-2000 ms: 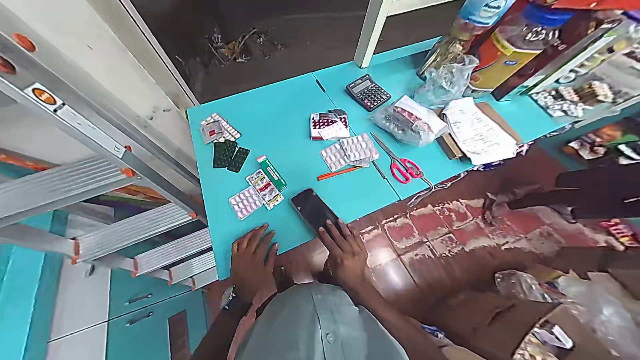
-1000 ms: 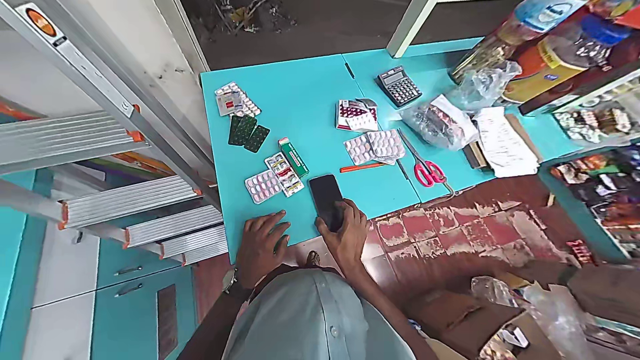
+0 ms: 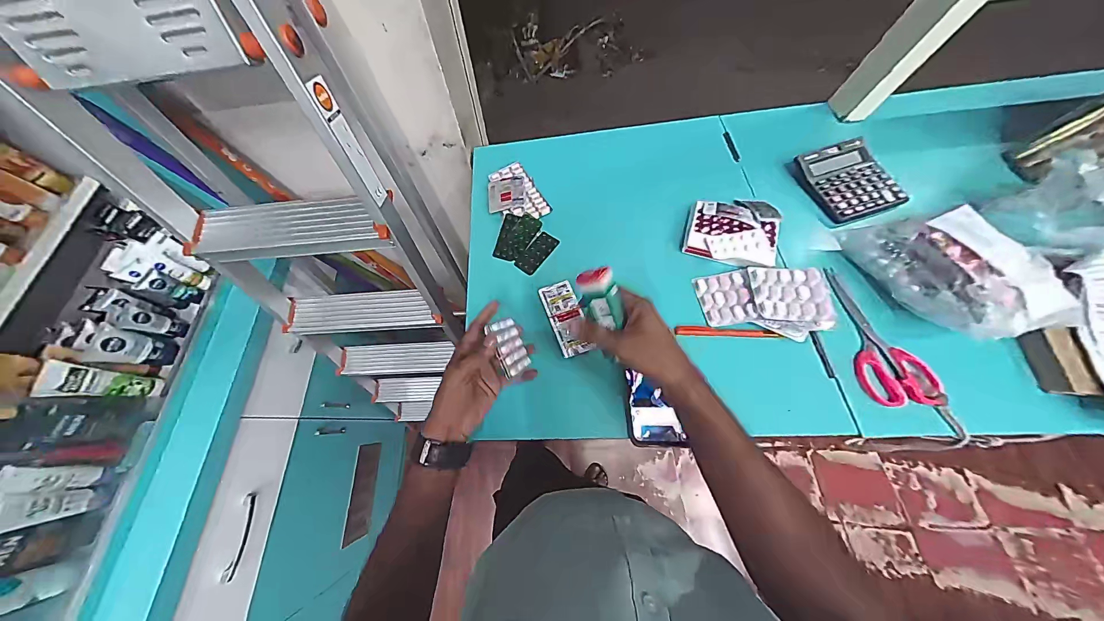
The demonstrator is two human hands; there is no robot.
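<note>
My left hand (image 3: 474, 371) holds a blister pack of tablets (image 3: 511, 349) above the near left part of the turquoise counter (image 3: 604, 194). My right hand (image 3: 634, 332) grips a small green and white box (image 3: 601, 297), blurred, with a red end. Beside that box a printed medicine strip (image 3: 565, 317) lies on the counter. A smartphone (image 3: 651, 410) with a lit screen lies at the near edge, partly under my right forearm. Dark green blister packs (image 3: 524, 244) and silvery ones (image 3: 519, 190) lie farther back on the left. More blister packs (image 3: 763, 297) are right of my right hand.
An orange pencil-like stick (image 3: 729, 332), pink-handled scissors (image 3: 893, 371), a calculator (image 3: 849, 179) and a clear plastic bag (image 3: 949, 272) lie on the right. Behind the blister packs is a medicine box (image 3: 733, 233). An aluminium stepladder (image 3: 297, 228) stands at left, near shelves of tubes.
My right hand has left the phone and taken up the green box. My left hand has picked up the blister pack from the counter. The phone's screen, dark before, is lit.
</note>
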